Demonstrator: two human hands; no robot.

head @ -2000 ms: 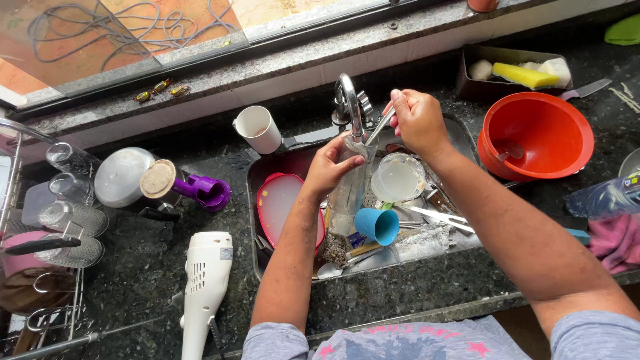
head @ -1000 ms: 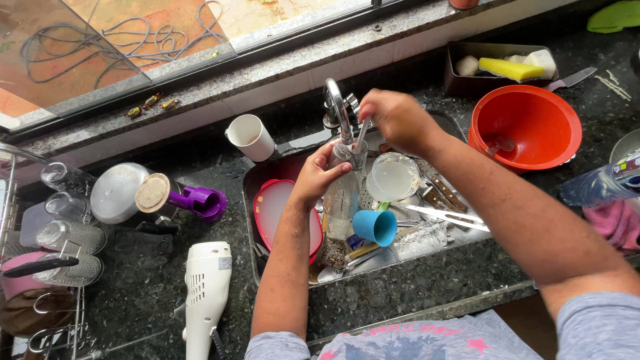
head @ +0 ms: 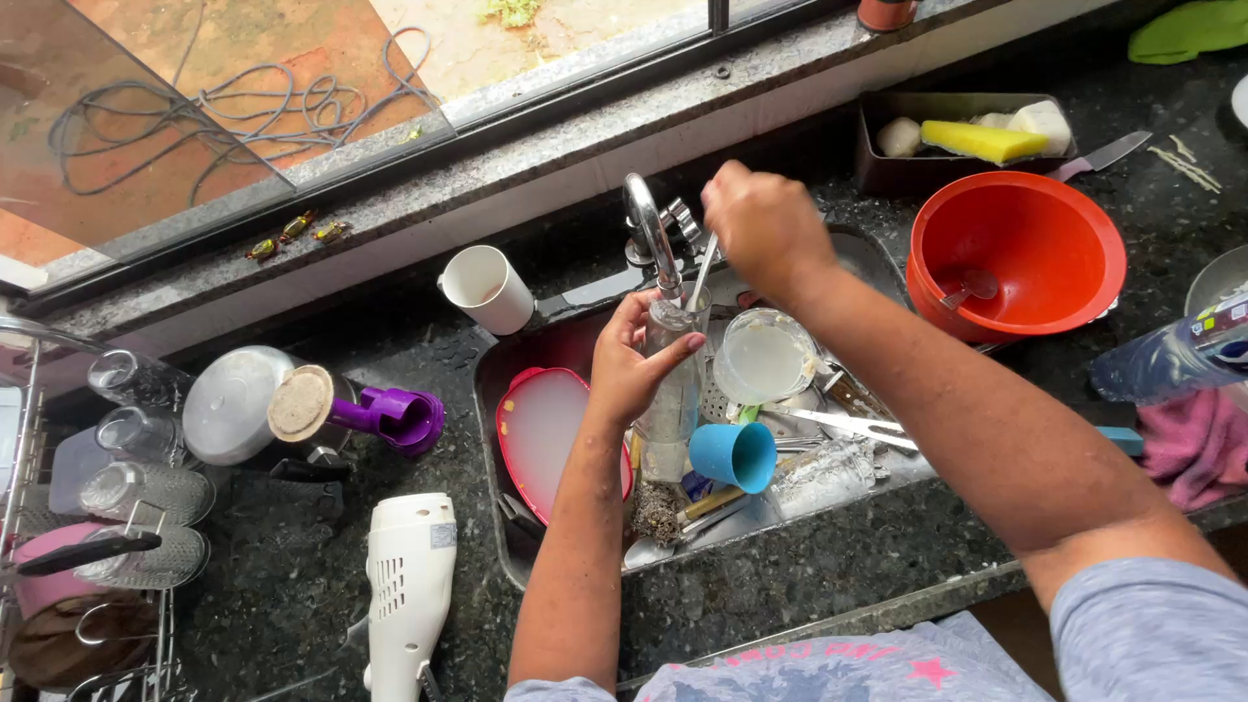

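Observation:
My left hand [head: 639,361] holds a tall clear glass [head: 669,419] upright under the chrome faucet [head: 651,229]. Above and right of the glass, my right hand [head: 770,229] grips a thin light-coloured utensil [head: 704,271], probably a spoon handle, whose lower end goes down at the glass; its tip cannot be made out. Around the glass in the sink lie a red-rimmed lid or dish [head: 554,429], a blue cup [head: 733,457] on its side, a clear round container [head: 765,357], a metal scouring pad [head: 657,511] and assorted cutlery.
A white mug [head: 487,290] stands behind the sink, an orange bowl [head: 1019,258] with a spoon at its right. Further back are a dark pan [head: 868,166] with a yellow sponge [head: 983,141] and a knife [head: 1107,156]. A white appliance body [head: 411,585], purple holder [head: 405,414] and dish rack [head: 24,439] lie left.
My right hand has moved up and away from the glass mouth, still holding the utensil. My left hand keeps its hold on the glass.

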